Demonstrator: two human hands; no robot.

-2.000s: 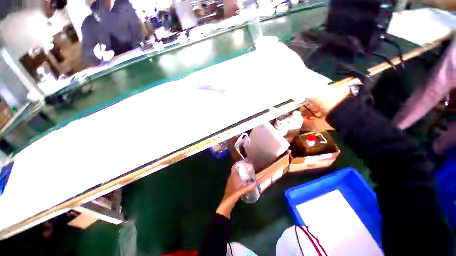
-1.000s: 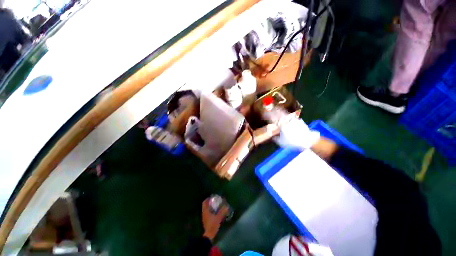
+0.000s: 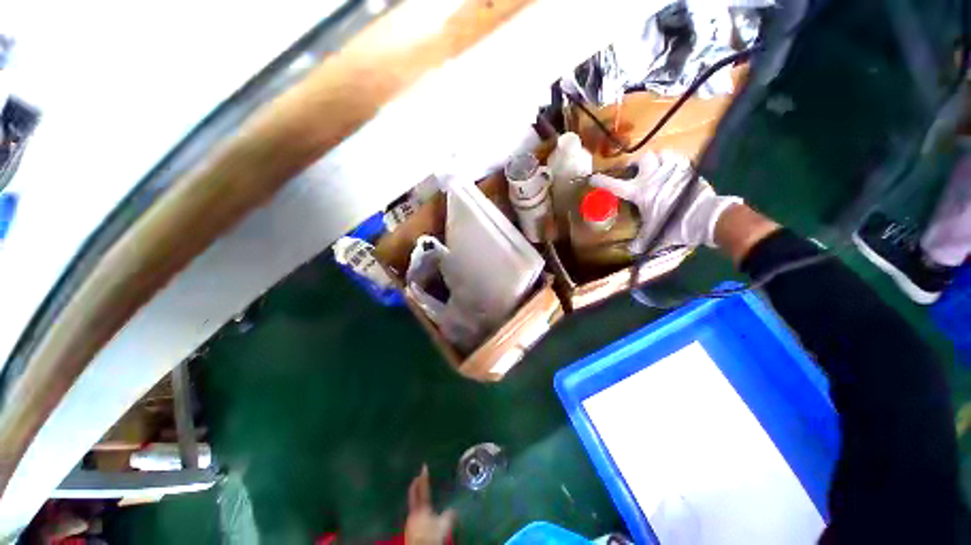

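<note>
My right hand point(image 3: 681, 202), in a white glove, is on the top of a container with a red cap point(image 3: 599, 207) that stands in a cardboard box under the bench; its fingers are beside the cap, around the handle area. A small clear round bottle point(image 3: 481, 466) stands on the green floor, seen from above. My left hand point(image 3: 428, 524), bare, is low in the picture beside the bottle, not touching it, with fingers apart and partly cut off by the lower edge.
Cardboard box point(image 3: 500, 351) holds a large white jug point(image 3: 484, 261). White bottles stand behind. A blue tray point(image 3: 598, 376) with a white sheet lies on the floor. The bench edge point(image 3: 266, 128) crosses the upper left. A black cord hangs near my right arm. A person's shoe point(image 3: 900, 256) is at right.
My left hand has let go of the clear bottle, which now stands on the floor. My gloved right hand has moved onto the red-capped container. The view has come closer to the boxes.
</note>
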